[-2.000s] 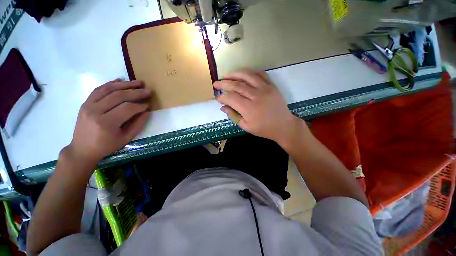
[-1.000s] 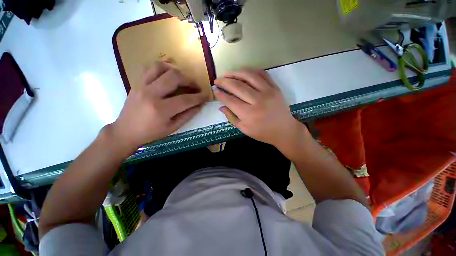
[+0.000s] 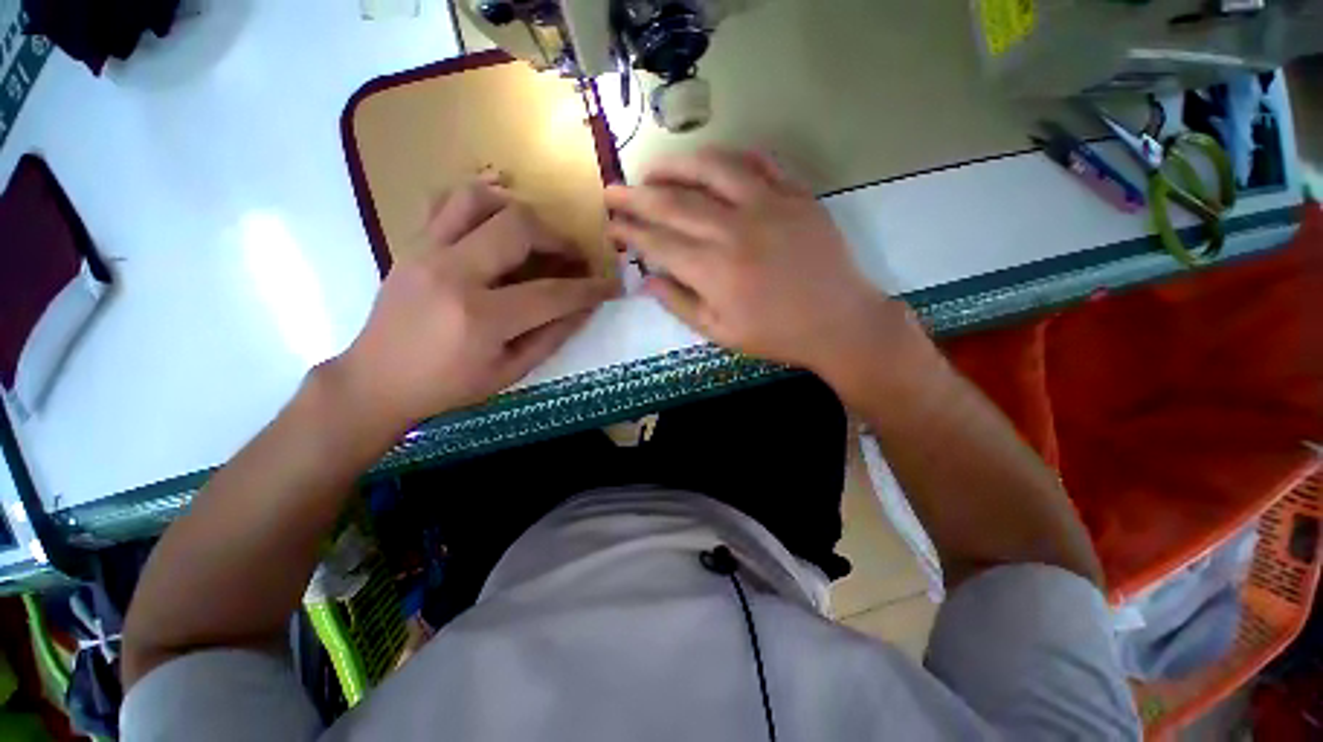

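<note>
The tan template (image 3: 435, 145) lies flat on the white table, left of and under the lit needle area (image 3: 583, 84). A maroon pocket piece (image 3: 361, 203) shows as a thin dark border around its left, top and right edges. My left hand (image 3: 472, 297) rests on the template's lower part, fingertips bent at its lower right corner. My right hand (image 3: 740, 254) lies at the right edge, fingers over the maroon border, fingertips close to my left hand's. A small white bit shows between them. The near edge is mostly hidden by my hands.
A maroon piece with a white band (image 3: 41, 268) lies at the table's left edge. A dark heap (image 3: 99, 26) is at the far left. Green-handled scissors (image 3: 1193, 196) and thin tools (image 3: 1091, 167) lie at the right end. Red-orange cloth (image 3: 1175, 406) hangs below right in an orange crate (image 3: 1259, 623).
My left hand has moved right from the template's left edge onto its lower part, near my right hand. My right hand has shifted slightly up, its fingers now further over the right edge.
</note>
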